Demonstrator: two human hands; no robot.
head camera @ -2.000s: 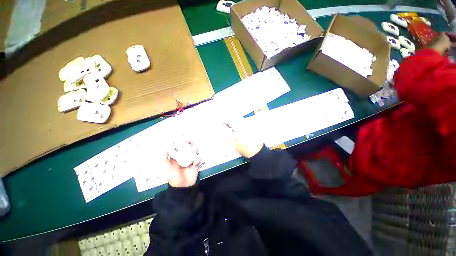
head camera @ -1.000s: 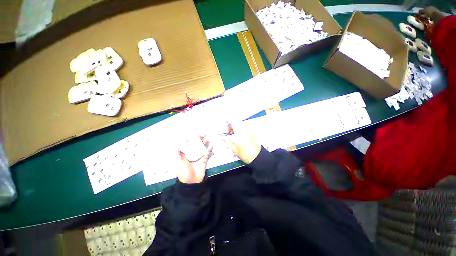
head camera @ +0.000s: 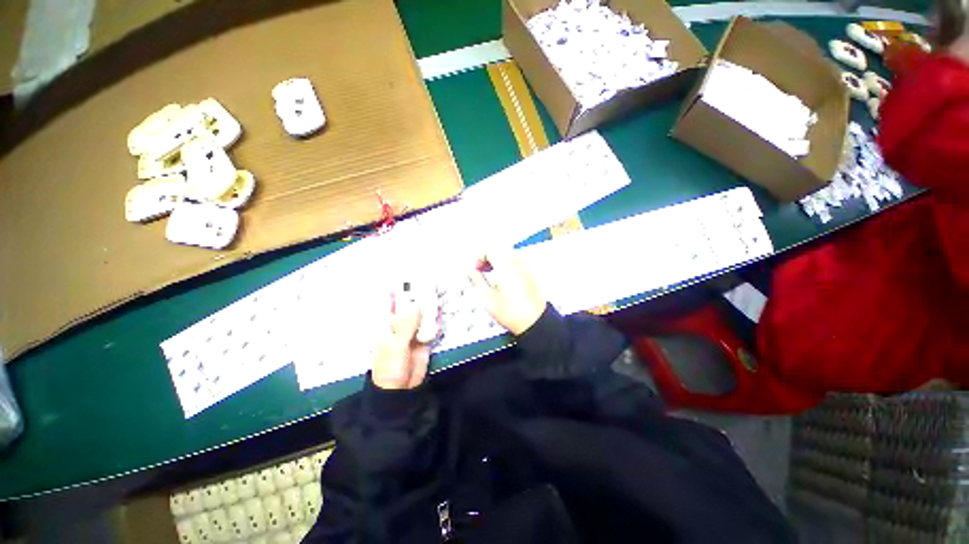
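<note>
My left hand holds a white plastic housing over the label sheets; the glare hides much of its outline. My right hand is just to the right, apart from the housing, with a small dark reddish spot at its fingertips; whether it holds a small piece cannot be told. White label sheets with rows of tiny marks lie overlapping under both hands. A heap of housings and one separate housing lie on the cardboard sheet at the left.
Two open cartons, a left one and a right one, hold small white pieces. A yellow-brown strip lies beside them. A person in red sleeves works at the right, near loose white pieces. A tray of housings is below the bench edge.
The housing in my left hand has turned from face-up to a narrower, more upright view. My right hand has drawn slightly apart from it. The neighbour's arm has moved, and the camera view has shifted slightly.
</note>
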